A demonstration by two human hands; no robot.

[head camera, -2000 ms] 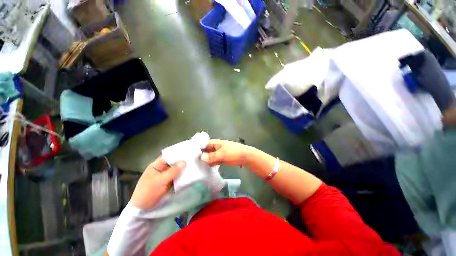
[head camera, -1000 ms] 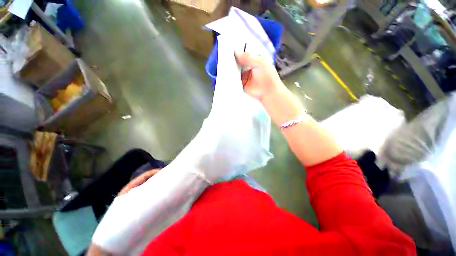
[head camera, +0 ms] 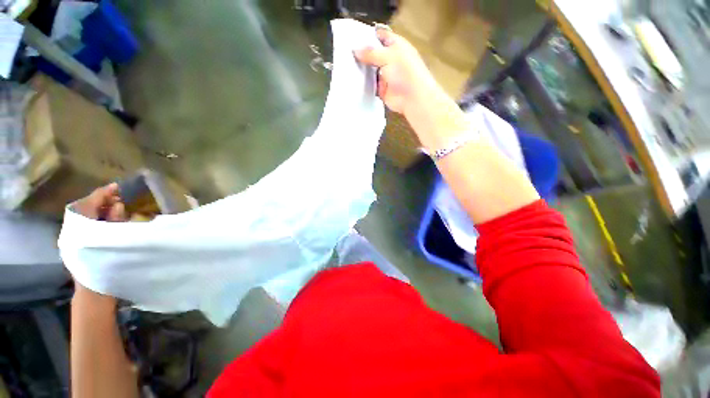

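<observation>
A pale aqua fabric piece point(head camera: 257, 225), near white along its upper edge, is stretched in the air in a curve between my two hands. My right hand point(head camera: 395, 71), with a bracelet at the wrist, grips its narrow upper end at the top centre. My left hand point(head camera: 105, 204) holds the other end at the left; the cloth wraps over it and hides part of the hand. The lower edge hangs uneven, and part of the cloth lies close in front of my red top.
A blue basket point(head camera: 550, 165) with white pieces stands on the green floor beyond my right forearm. Brown cartons point(head camera: 74, 148) stand at the left, another point(head camera: 444, 39) at the top. A white tabletop with a wooden edge point(head camera: 623, 101) runs along the upper right.
The cloth has been spread wider. My left hand has moved up and left, and my right hand slightly up. The view has turned, so the blue basket now appears lower and further right.
</observation>
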